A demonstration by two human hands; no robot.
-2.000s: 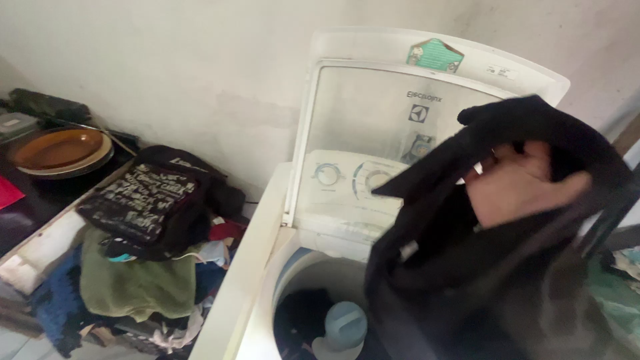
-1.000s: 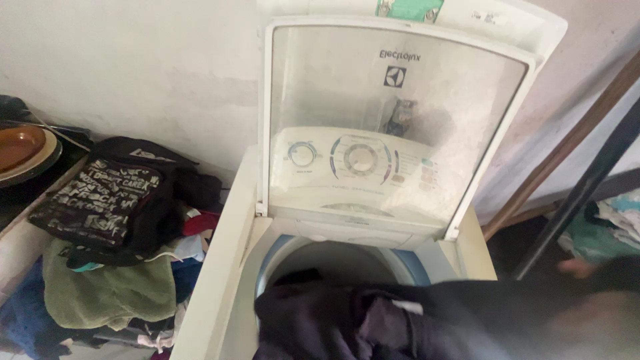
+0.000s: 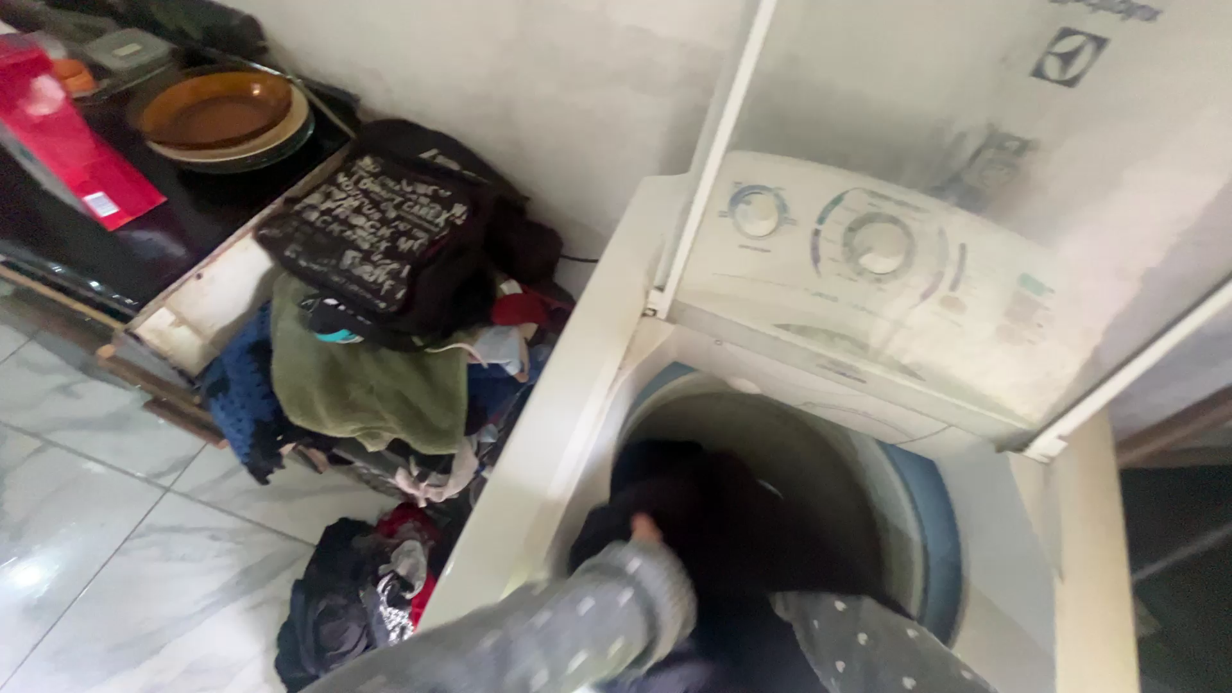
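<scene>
A top-loading washing machine (image 3: 539,472) stands with its clear lid (image 3: 895,125) raised. Dark cloth (image 3: 731,520) lies in the drum and over its near rim. My left hand (image 3: 647,527) reaches in at the drum's left side against this cloth; only a bit of skin shows past the grey dotted cuff, so its grip is hidden. The other grey dotted sleeve (image 3: 866,645) comes in at the drum's near right side, and my right hand is out of sight beneath or behind the dark cloth.
Left of the machine is a heap of clothes with a green cloth (image 3: 366,375) and a black printed garment (image 3: 385,221) on top. More clothes (image 3: 337,597) lie on the tiled floor. Stacked plates (image 3: 217,111) and a red packet (image 3: 72,144) rest on a black surface.
The dark cloth, held up over the machine's right side two seconds ago, is now down in the drum. My left arm has come into view. The view has swung left and closer.
</scene>
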